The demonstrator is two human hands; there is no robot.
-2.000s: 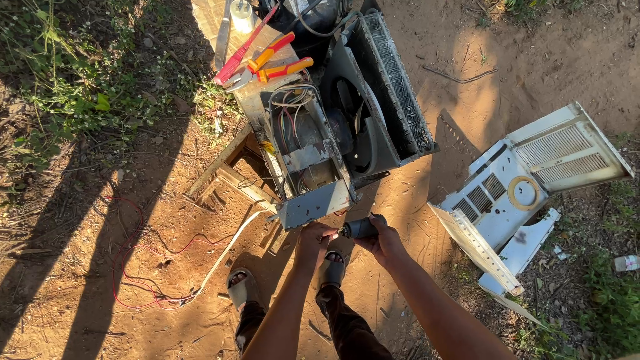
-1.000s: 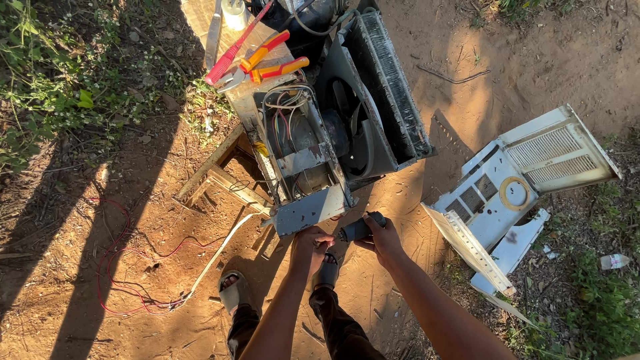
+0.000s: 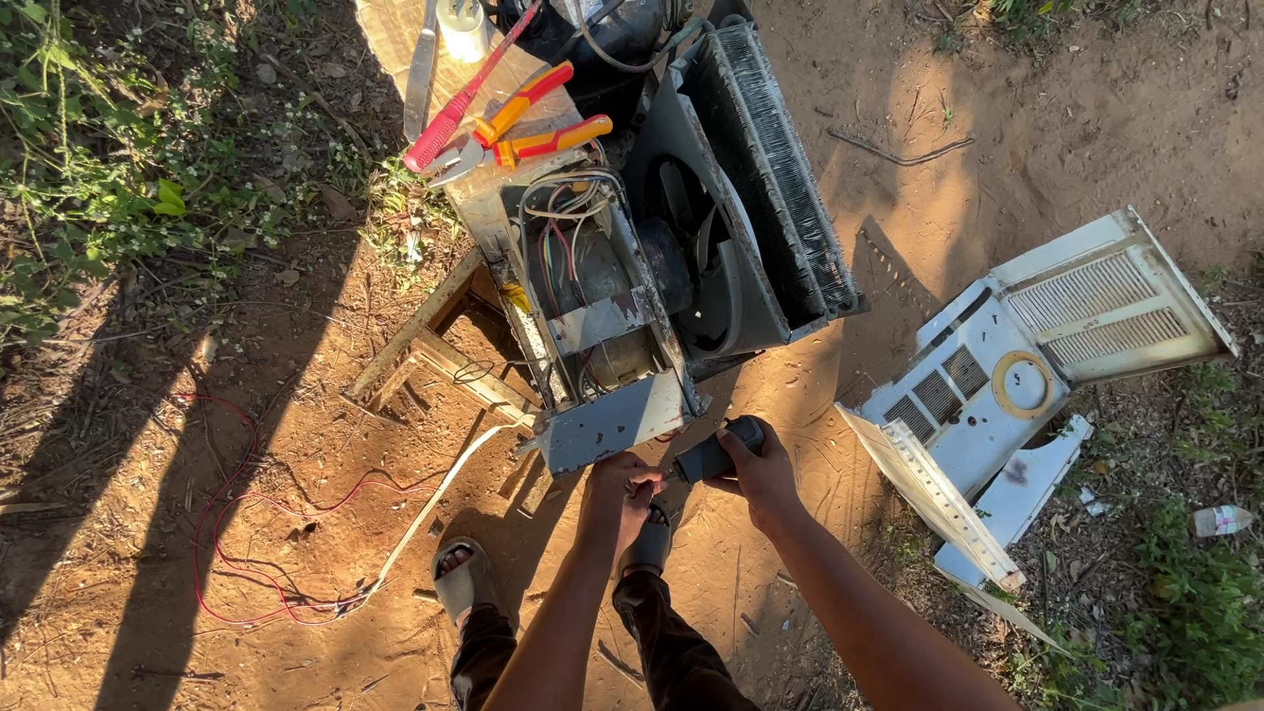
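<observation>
My right hand (image 3: 760,469) is closed around a dark grey cylindrical part (image 3: 719,449), perhaps a power tool's body, just below the opened air conditioner unit (image 3: 597,321). Close to its left end is my left hand (image 3: 622,494), fingertips pinched together at a small thing too hidden to name. Right above my left hand sits a metal plate (image 3: 614,423) at the unit's lower end. Bundled wires (image 3: 568,202) and a motor (image 3: 583,262) show inside the frame. A fan shroud (image 3: 711,212) and a finned coil (image 3: 775,168) stand on its right side.
Orange-handled pliers (image 3: 533,114), a red screwdriver (image 3: 469,94) and a metal blade (image 3: 421,74) lie on cardboard (image 3: 385,35). A wooden stand (image 3: 434,336) is under the unit. Red wire (image 3: 247,494) trails on the ground at left; a white metal casing (image 3: 978,395) lies at right.
</observation>
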